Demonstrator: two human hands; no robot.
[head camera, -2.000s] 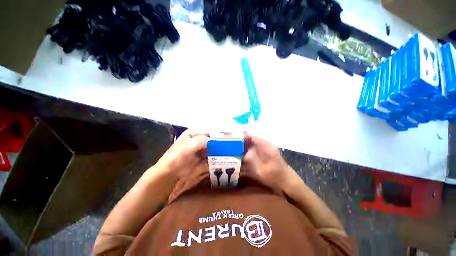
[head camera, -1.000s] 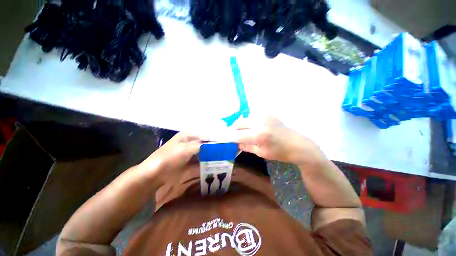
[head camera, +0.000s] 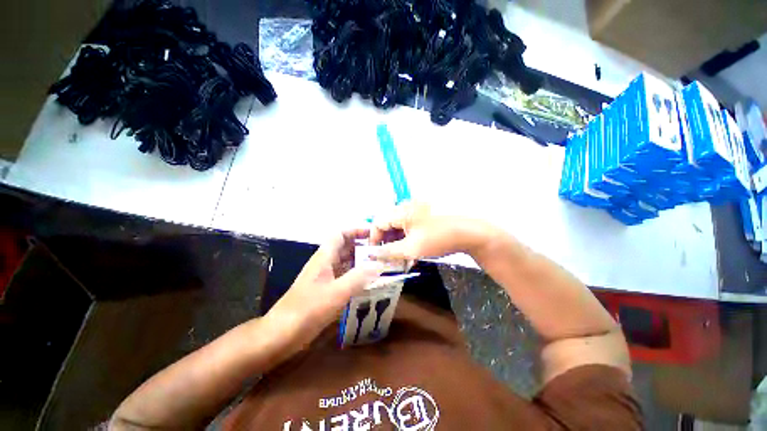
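A slim blue and white retail box (head camera: 370, 316) with a picture of two black connectors stands upright against my brown shirt, its open flaps at the top. My left hand (head camera: 332, 274) holds it around its upper left side. My right hand (head camera: 412, 231) is at the box's top opening, its fingers bent over the flaps; whether they grip a flap or something else is hidden. A bright blue card strip (head camera: 393, 162) lies on the white bench just beyond my right hand, its near end hidden by the hand.
Black coiled cables (head camera: 181, 93) lie at the back left, with a second heap (head camera: 404, 50) at the back middle. A clear plastic bag (head camera: 286, 46) lies between them. Finished blue-white boxes (head camera: 626, 147) stand at the right. A brown carton (head camera: 126, 337) and red stool (head camera: 656, 328) are below the bench.
The box has turned and tilted slightly, and its top flaps now stand open. My right hand has moved over the opening. The view has shifted a little.
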